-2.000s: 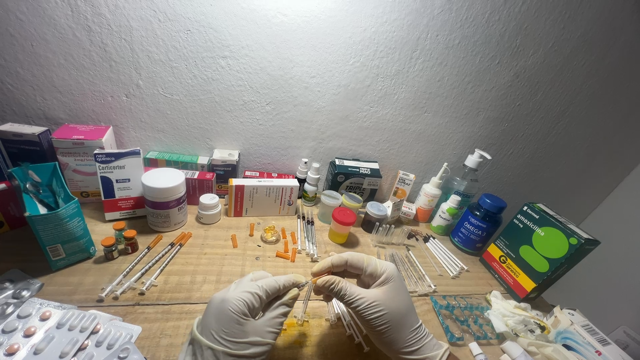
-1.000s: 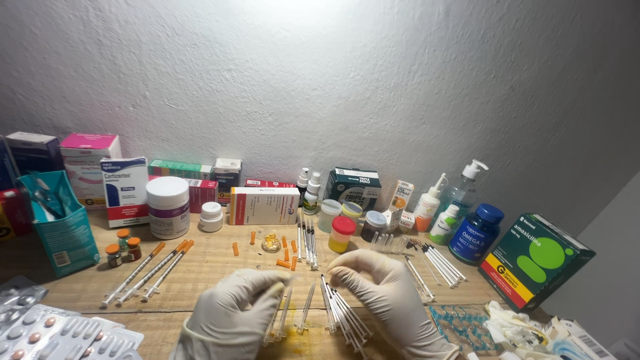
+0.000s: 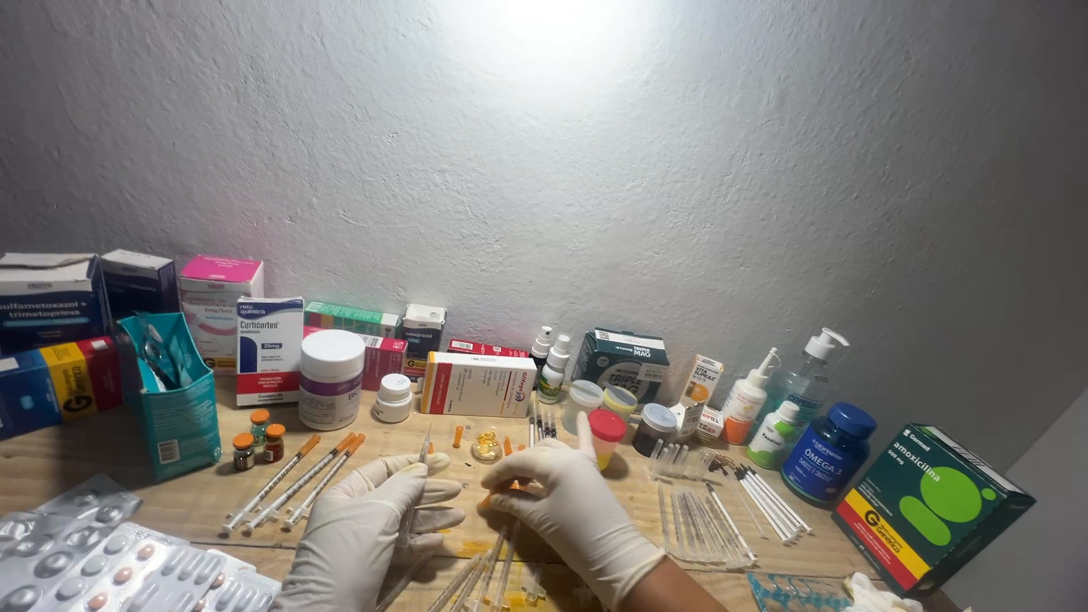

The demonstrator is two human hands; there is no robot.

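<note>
My left hand, in a white glove, holds a thin syringe upright, its bare needle pointing up. My gloved right hand is over the middle of the wooden table, thumb and fingers closed around an orange needle cap. Other orange caps lie just beyond, near a small clear dish with yellow content. Between and below the hands lie several loose syringes beside yellow stains. Three orange-capped syringes lie to the left. More clear thin syringes lie in a row to the right.
Medicine boxes and a white jar line the wall. Orange-topped vials and blister packs are at left. A red-lidded cup, a blue bottle and a green box stand at right.
My left hand now holds a syringe with its needle up. My right hand has moved away from the syringe bundle to the orange caps. The view has shifted somewhat.
</note>
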